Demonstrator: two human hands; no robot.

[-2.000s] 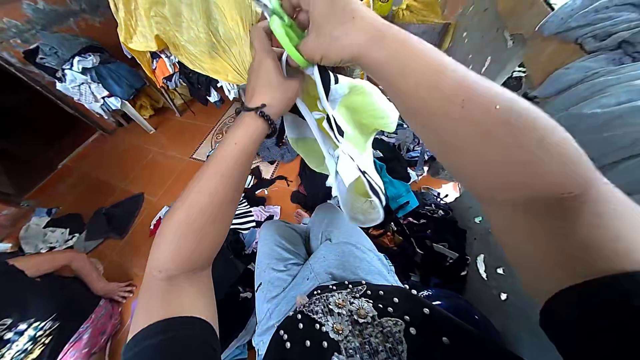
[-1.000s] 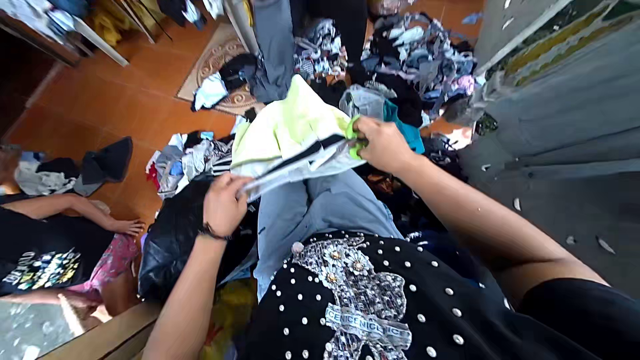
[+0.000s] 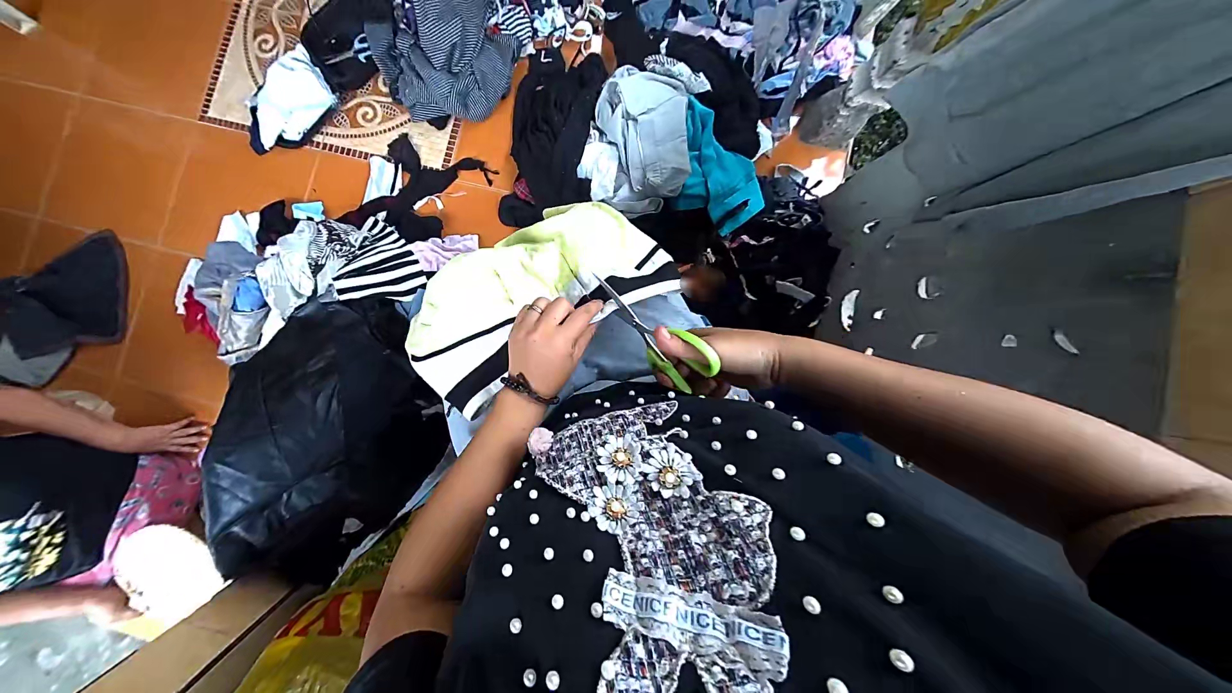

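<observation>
A yellow-green and white garment with black stripes (image 3: pixel 500 289) lies spread across my lap, over blue jeans. My left hand (image 3: pixel 549 346) rests on its near edge and pinches the cloth at the fingertips. In my right hand (image 3: pixel 707 361) are scissors with green handles (image 3: pixel 630 318), their blades parted and pointing up and left over the striped edge of the garment. The blade tips lie against the yellow-green cloth. Part of the right hand's fingers is hidden behind the handles.
Piles of clothes (image 3: pixel 645 135) cover the tiled floor ahead. A black bag-like bundle (image 3: pixel 313 433) is at my left, beside a striped cloth (image 3: pixel 380 265). Another person's hand (image 3: pixel 173 436) rests at far left. A patterned mat (image 3: pixel 361 120) lies ahead; grey fabric (image 3: pixel 1059 106) hangs at right.
The garment, held up two seconds ago, has come down onto my lap. The scissors now show parted blades over it. My left hand has moved in toward the scissors. The view has shifted.
</observation>
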